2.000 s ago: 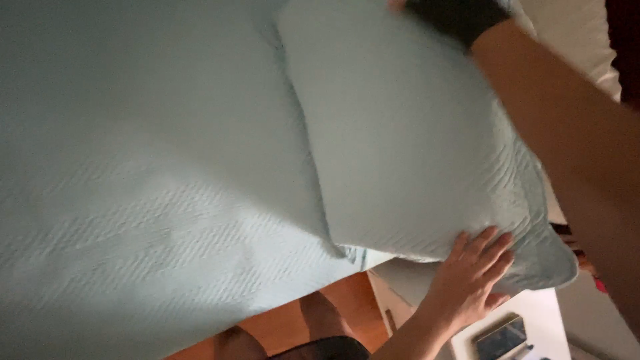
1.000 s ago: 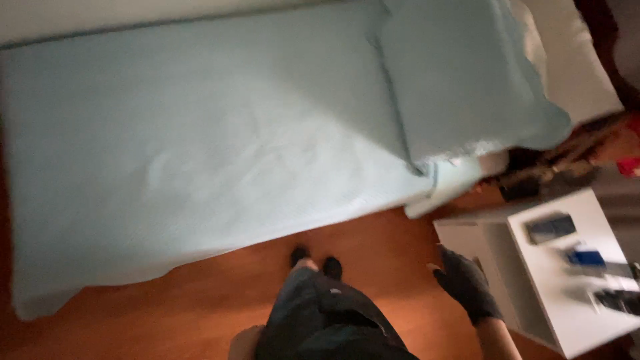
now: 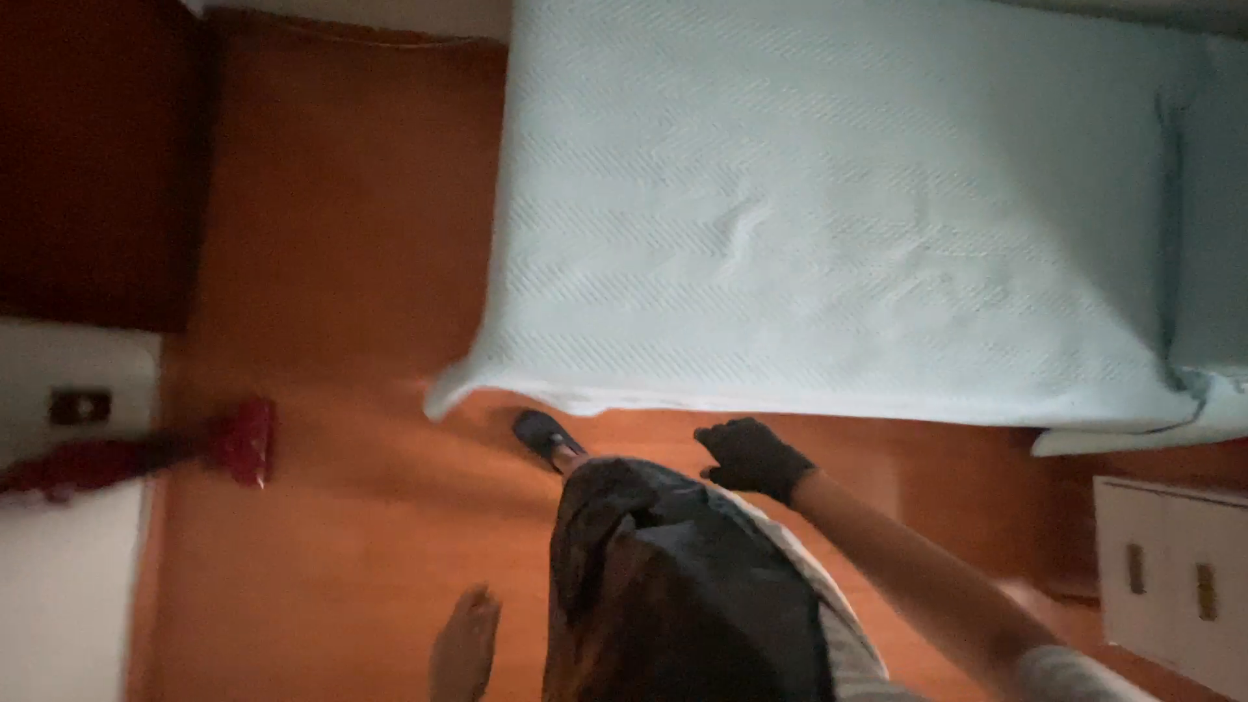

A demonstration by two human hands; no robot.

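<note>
My right hand (image 3: 756,458), in a dark fingerless glove, hangs beside my dark shorts (image 3: 673,585), just off the bed's near edge. Its fingers are loosely bent and apart, with nothing in them. At the lower left, my bare left hand (image 3: 468,634) is blurred over the floor; no object shows in it, and its fingers are not clear. A pale blue quilted bedspread (image 3: 829,214) covers the bed, with small wrinkles and one corner sticking out at the near left. At the right edge lies a matching pillow cover (image 3: 1214,234).
A white cabinet (image 3: 1165,575) with metal handles stands at the lower right. A red vacuum-like floor tool (image 3: 244,444) is at the left by a white wall (image 3: 68,585) with a dark socket plate (image 3: 80,406). Reddish wood floor (image 3: 341,244) runs around the bed. My shoe (image 3: 541,436) is near its edge.
Two seconds ago my left hand touched the pillow's near corner and my gloved hand was at its far side; both are now off the bed. The view has swung toward the bed's foot.
</note>
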